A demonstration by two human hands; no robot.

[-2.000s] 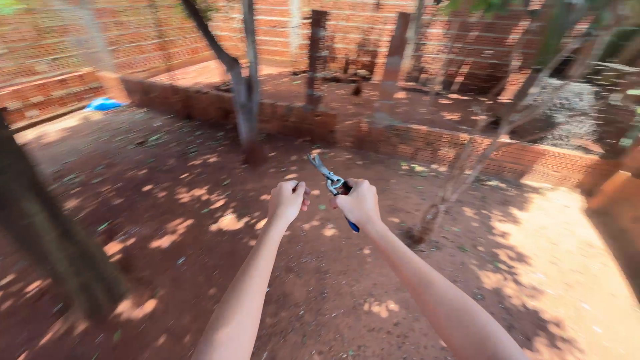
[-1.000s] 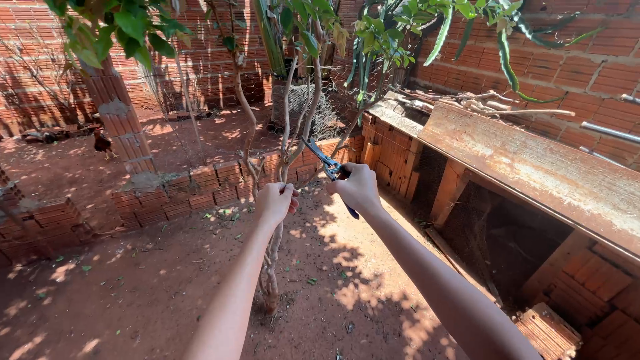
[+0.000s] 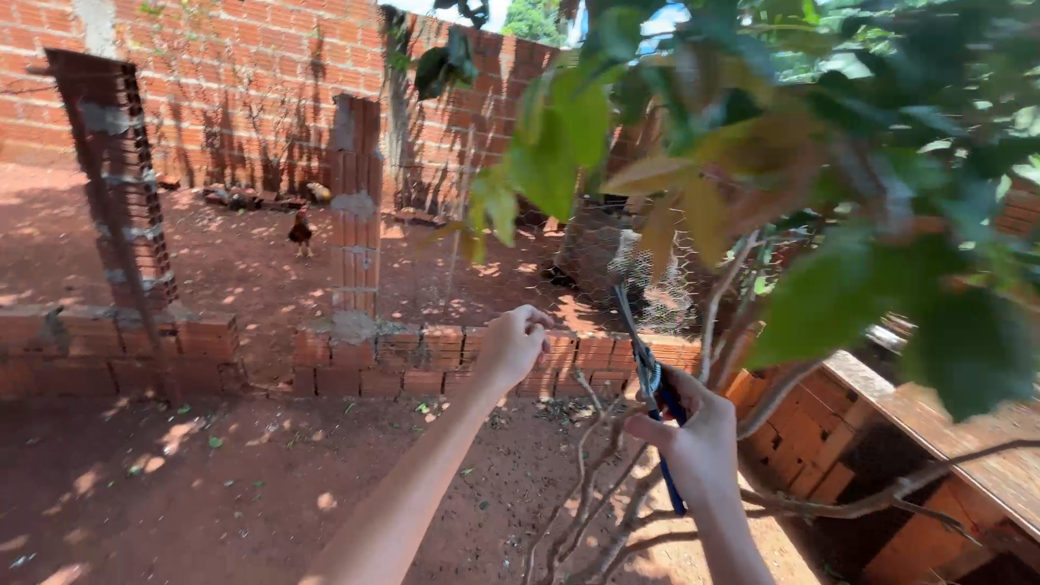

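My right hand (image 3: 691,431) grips a pair of pruning shears (image 3: 647,370) with blue handles, the metal blades pointing up and away. Left of it, my left hand (image 3: 516,345) is raised with its fingers curled; whether something small sits between them cannot be told. Bare branches (image 3: 597,471) of a small tree rise below and beside the right hand. Green and yellowish leaves (image 3: 569,138) hang close in front at the upper right, blurred.
A low hollow-brick wall (image 3: 439,349) crosses ahead, with a brick pillar (image 3: 355,219) on it. Wire mesh (image 3: 650,276) stands behind the shears. A chicken (image 3: 301,231) is beyond the wall. At the right is a brick structure (image 3: 800,431) with a board top (image 3: 975,414).
The view has swung and come nearer to the tree's leaves and branches. The shears remain in my right hand, and my left hand is still raised beside them.
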